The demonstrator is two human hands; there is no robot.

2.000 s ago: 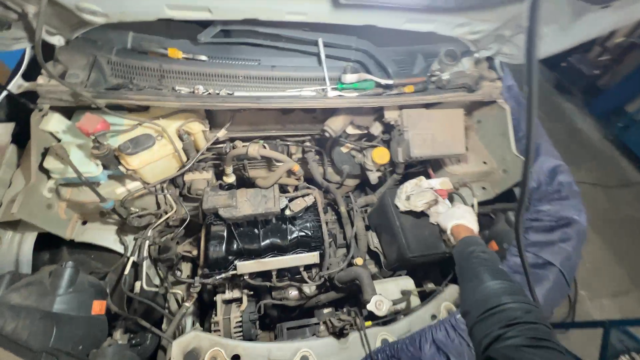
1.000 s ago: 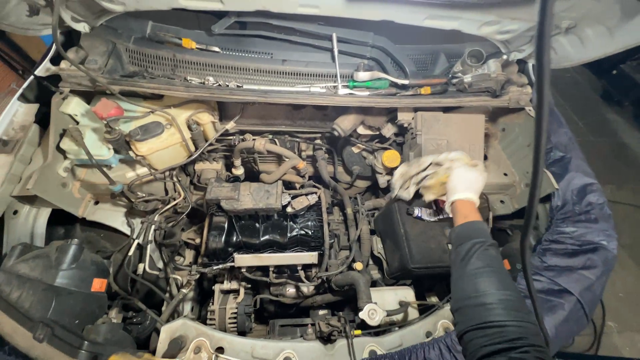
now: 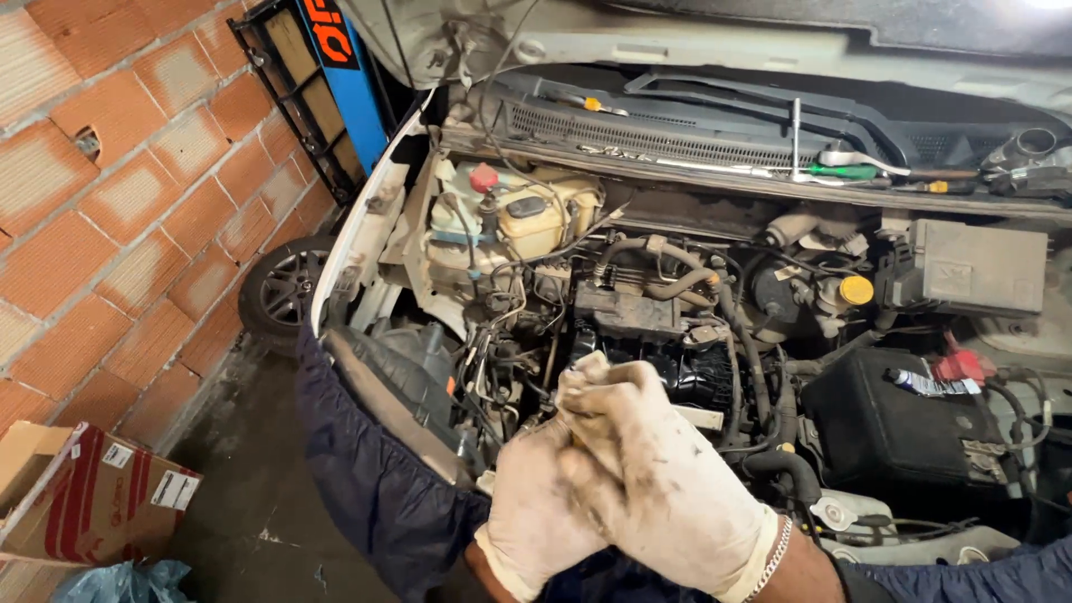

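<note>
Both hands wear dirty white gloves and meet in front of the engine, low in the middle of the view. My right hand (image 3: 670,477) is closed over a soiled cloth (image 3: 590,389), whose edge shows at the fingertips. My left hand (image 3: 540,498) presses against it from the left; its fingers are mostly hidden, so its hold on the cloth is unclear. Behind the hands lies the engine's black plastic cover (image 3: 687,373). On the black car battery (image 3: 879,427) to the right lies a small tube (image 3: 934,383), beside a red terminal cover (image 3: 963,362).
A green-handled screwdriver (image 3: 846,172), a ratchet (image 3: 863,159) and other tools lie along the windscreen cowl (image 3: 670,138). The fluid reservoir (image 3: 536,222) is at back left. Left of the car are a wheel (image 3: 285,289), a brick wall (image 3: 151,184) and a cardboard box (image 3: 92,494).
My right hand has moved with the cloth from above the battery to the middle front. My left hand has come into view against it. The view has swung left.
</note>
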